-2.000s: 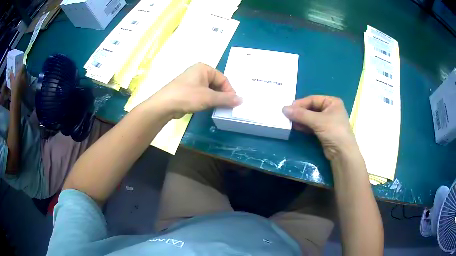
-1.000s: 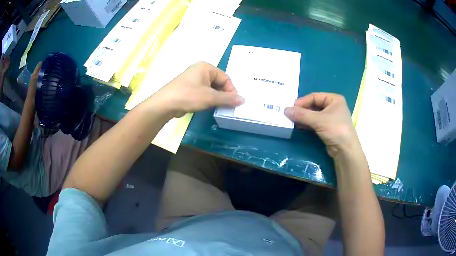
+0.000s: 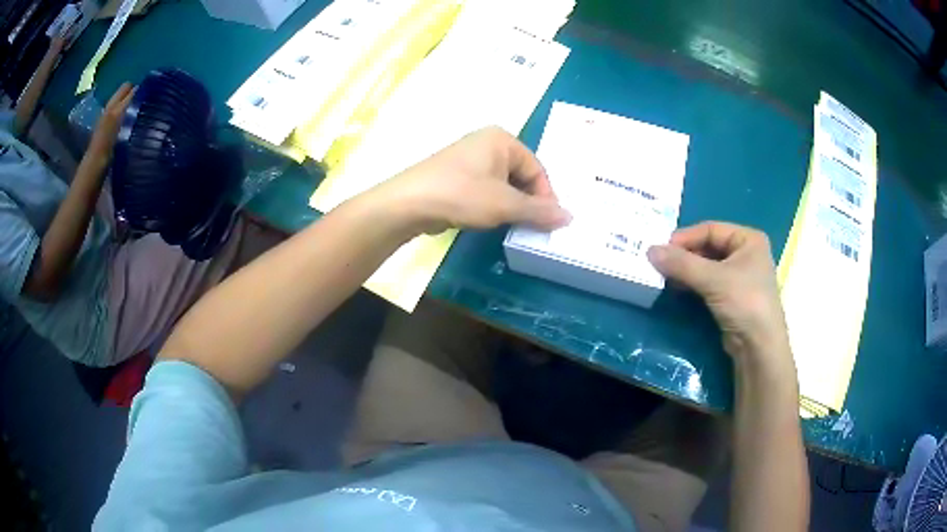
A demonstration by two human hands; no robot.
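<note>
A white product box [image 3: 613, 171] lies flat on the green bench in front of me, small dark print on its face. A white barcode label [image 3: 615, 241] spans the near part of that face; whether it touches the box I cannot tell. My left hand [image 3: 486, 185] pinches the label's left end between thumb and forefinger. My right hand [image 3: 730, 272] pinches its right end at the box's near right corner. Both hands are bare. The label's ends are partly hidden by my fingertips.
Label sheets with yellow backing [image 3: 457, 114] lie left of the box, and a narrower stack [image 3: 836, 249] lies right. A dark blue fan [image 3: 166, 156] stands at the left edge beside a seated person [image 3: 62, 229]. A white fan [image 3: 924, 488] and another box [image 3: 937, 293] are at far right.
The view has shifted, so the bench and everything on it appear further right and slightly lower. My hands keep the same pinch over the box. The neighbouring person's arms have moved.
</note>
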